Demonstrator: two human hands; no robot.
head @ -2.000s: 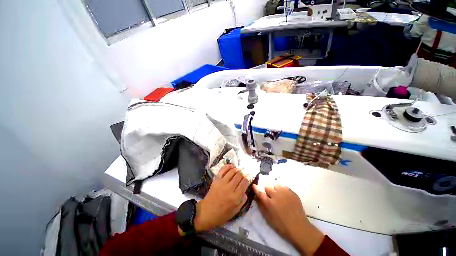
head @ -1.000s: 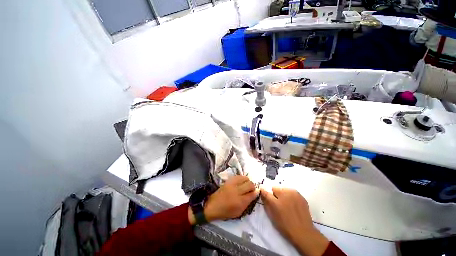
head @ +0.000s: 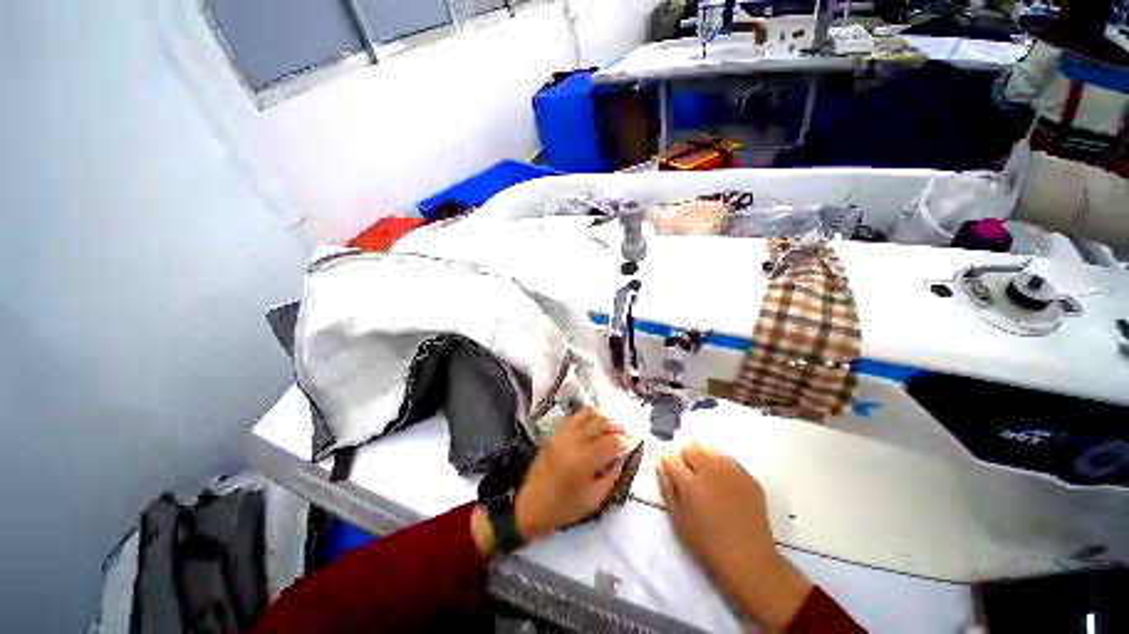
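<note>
A white garment piece (head: 421,303) with stitched lines and dark grey fabric (head: 480,409) under it lies bunched on the table left of the needle. My left hand (head: 576,471) rests on its dark edge just in front of the presser foot area of the sewing machine (head: 669,415), fingers bent and pressing the fabric. My right hand (head: 718,514) is to the right of the fabric edge, fingertips near the presser foot. Whether it holds any cloth or thread cannot be told. The needle is lost in glare.
A checked cloth (head: 805,328) hangs over the machine head. A measuring scale (head: 594,609) runs along the table's front edge. Grey and white garments (head: 211,564) are heaped at lower left. A dark slab (head: 1052,607) lies at lower right. A white wall stands at left.
My hands came together at the fabric edge, then parted slightly. My right hand is now a little away from the cloth. The garment piece has barely moved.
</note>
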